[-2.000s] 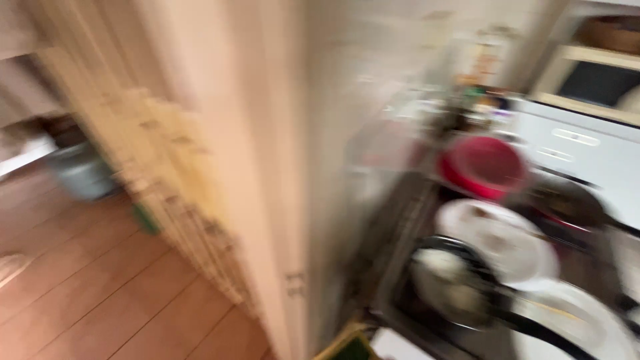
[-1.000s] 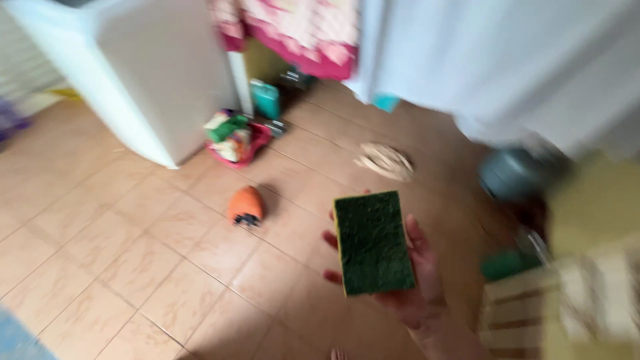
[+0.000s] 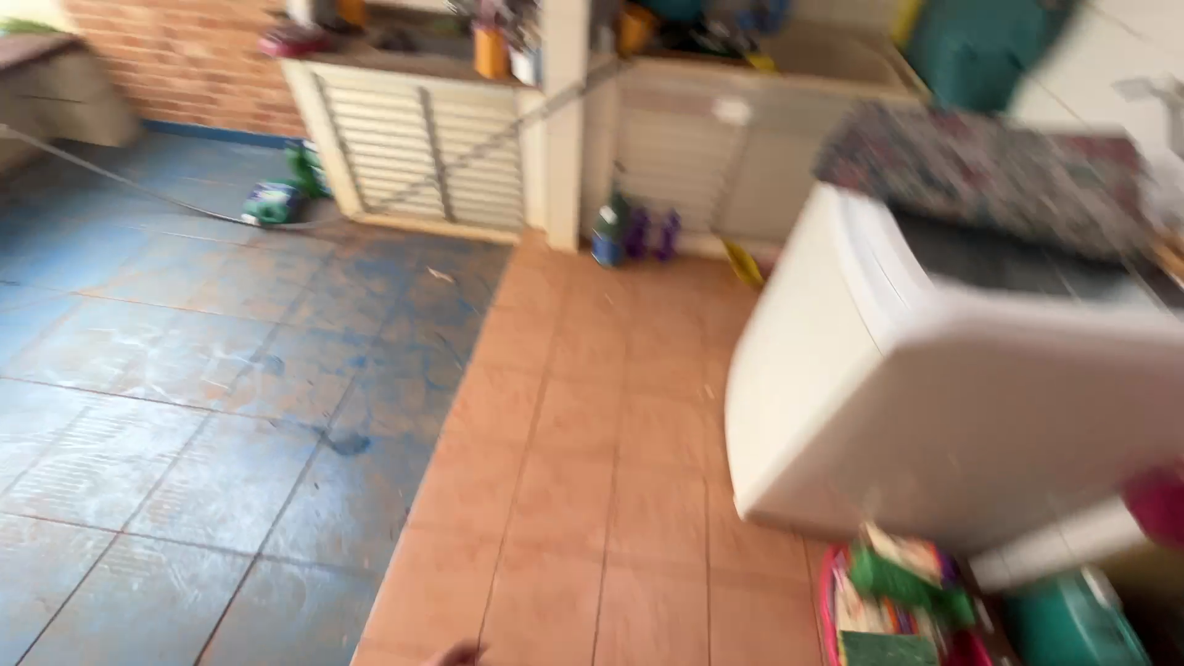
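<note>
At the bottom edge of the head view, only a small blurred bit of my left hand [image 3: 455, 655] shows, over the orange tiles, and whatever it holds is hidden. A green scouring pad [image 3: 888, 649], apparently the sponge, shows its top part at the lower right edge. It overlaps a pink basket [image 3: 829, 592] with green and pale packets in it. My right hand is out of the frame, so its grip on the sponge cannot be seen.
A white appliance [image 3: 805, 370] with a patterned cloth [image 3: 990, 176] stands at right, a teal container [image 3: 1078, 620] below it. Louvered cabinets [image 3: 425, 148] line the back. Bottles [image 3: 608, 236] and a green-and-white package [image 3: 271, 203] stand on the floor. A cable [image 3: 176, 202] hangs across the left.
The view has swung widely, now showing the blue floor and cabinets. My right hand, seen holding the sponge one second ago, has left the frame.
</note>
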